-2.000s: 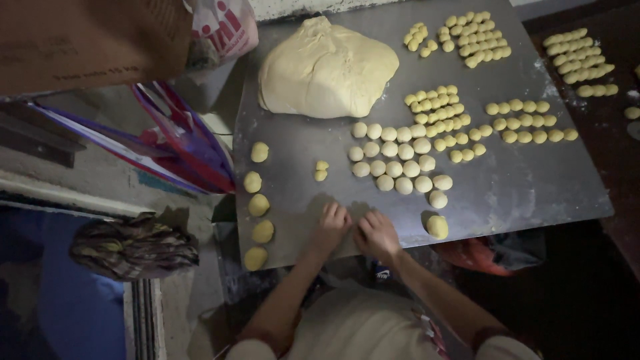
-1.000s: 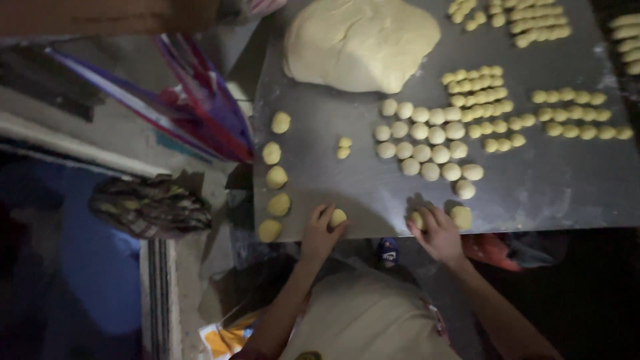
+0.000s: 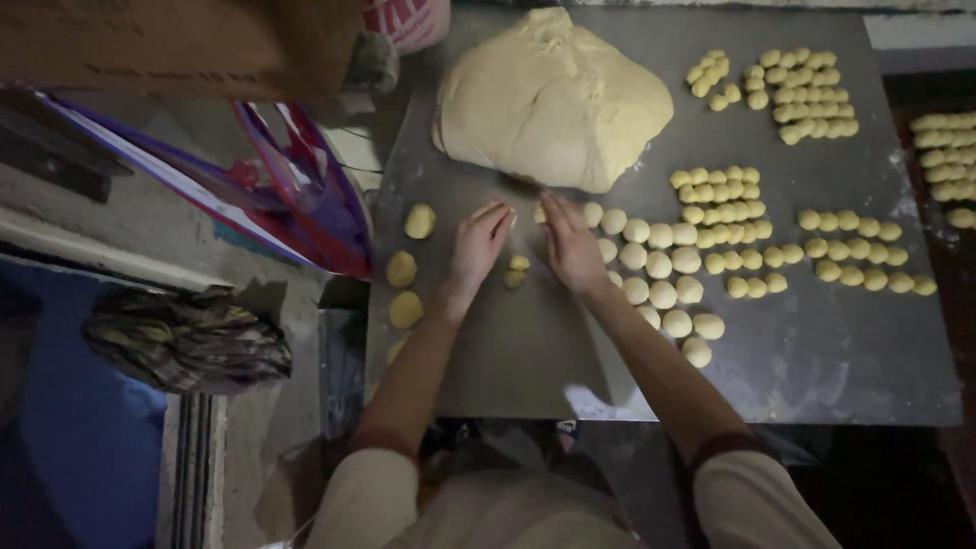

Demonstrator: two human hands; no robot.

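A large mound of pale dough (image 3: 557, 99) lies on the dark metal table. Just below it, my left hand (image 3: 484, 232) has its fingers bunched, with a bit of dough showing at the fingertips. My right hand (image 3: 566, 236) is beside the rows of round dough balls (image 3: 658, 264), its fingers against a small dough piece (image 3: 540, 214). Between my wrists sits a small joined pair of dough pieces (image 3: 516, 272). A column of larger dough lumps (image 3: 401, 269) runs down the table's left side, the lowest ones partly hidden by my left arm.
Rows of small yellow dough balls (image 3: 720, 194) cover the table's right part, with more on a surface (image 3: 944, 156) beyond its right edge. A cardboard box (image 3: 183, 46) stands at upper left, above a red and purple plastic bag (image 3: 305, 183). A bundled cloth (image 3: 187, 339) hangs at left.
Both hands have moved from the table's near edge up toward the dough mound and closer together. The lump near the right hand at the near edge no longer shows there.
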